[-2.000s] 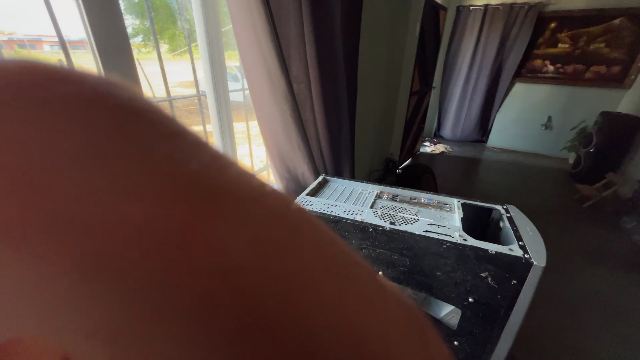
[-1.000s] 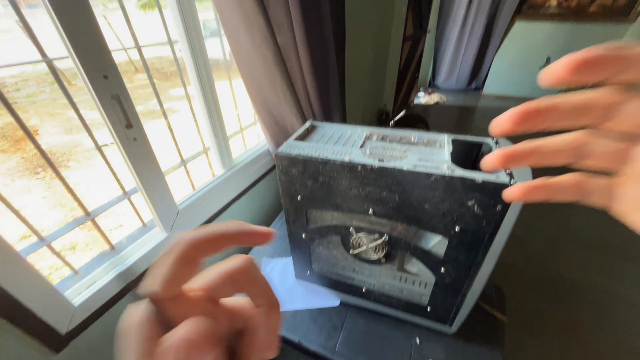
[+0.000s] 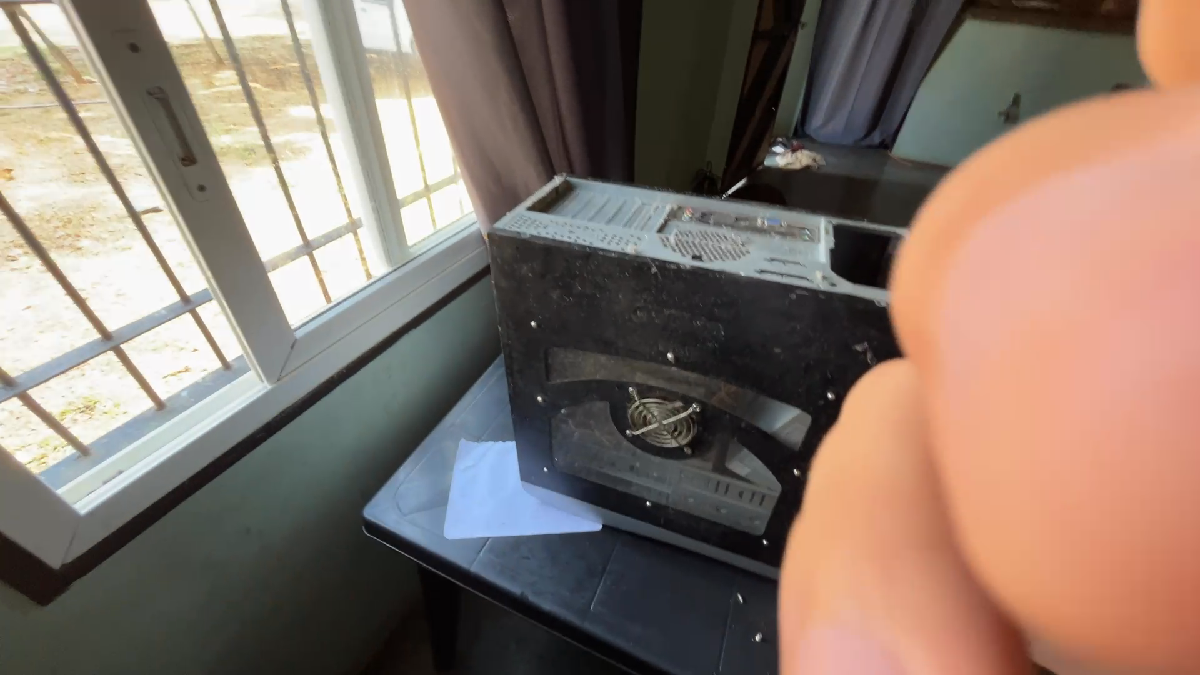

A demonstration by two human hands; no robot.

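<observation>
A black computer case (image 3: 600, 300) stands on a dark table (image 3: 544, 572), its grey metal back panel (image 3: 609, 208) facing up. Its side panel has a clear window with a round metal fan grille (image 3: 663, 422). Very near the camera, what looks like my right hand (image 3: 1041, 403) fills the right side, blurred, and hides the right part of the case. Whether it holds anything cannot be made out. My left hand is out of view. A white sheet of paper (image 3: 497, 492) lies partly under the case, and small screws (image 3: 758, 637) lie on the table near the hand.
A window with metal bars (image 3: 178, 309) is at the left, with a dark curtain (image 3: 534, 103) beside it. The table's left corner (image 3: 370, 516) stands out by the wall. Behind the case is another dark surface with a crumpled cloth-like item (image 3: 795, 155).
My left hand, in front of the case a second ago, has left the view. The hand at the right now appears much nearer the camera and covers part of the case.
</observation>
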